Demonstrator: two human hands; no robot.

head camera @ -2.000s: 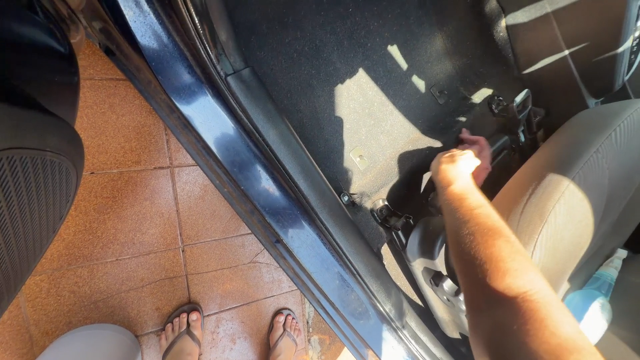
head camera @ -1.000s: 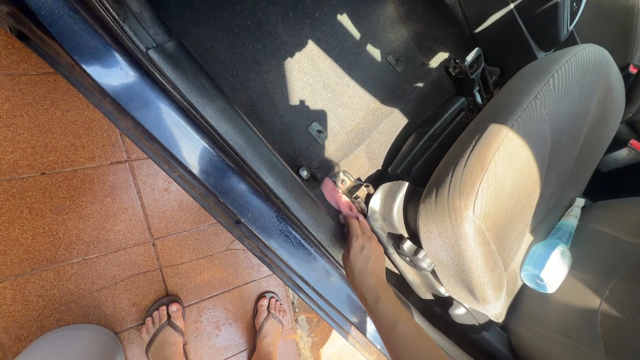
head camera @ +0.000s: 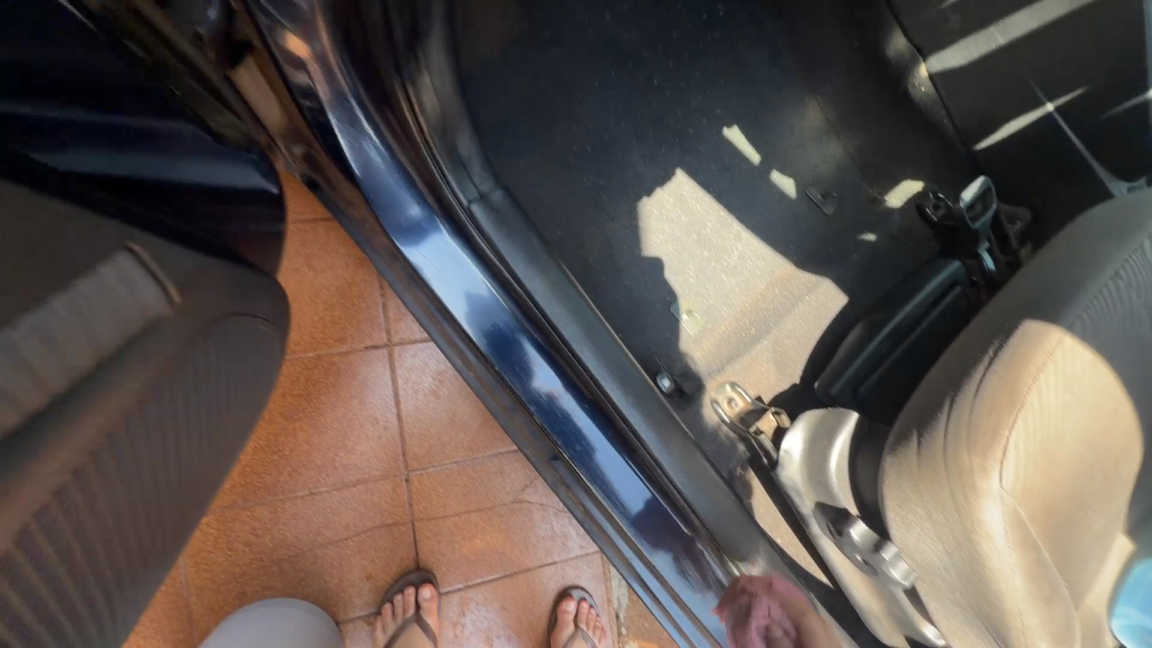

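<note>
A hand, which looks like my right hand (head camera: 801, 630), is at the bottom edge, mostly cut off, shut on a pink cloth (head camera: 760, 612). The cloth lies against the dark blue door sill (head camera: 531, 360) of a car, beside the black plastic sill trim (head camera: 621, 360). Up and to the left of the seat's side cover, the metal end of the seat rail (head camera: 747, 409) is fixed to the floor. The beige fabric car seat (head camera: 1017, 450) stands right of the hand. My left hand is out of the frame.
The open door (head camera: 162, 432) fills the left side. Feet in flip-flops (head camera: 409, 612) stand on orange floor tiles (head camera: 342, 414). Dark carpet (head camera: 576, 180) covers the car floor, with a lever (head camera: 981, 211) near the middle. A bottle with blue liquid (head camera: 1134, 603) is at the right edge.
The hand with the pink cloth has moved from the front end of the seat rail down to the door sill; before that, it was farther inside the car. The view has shifted.
</note>
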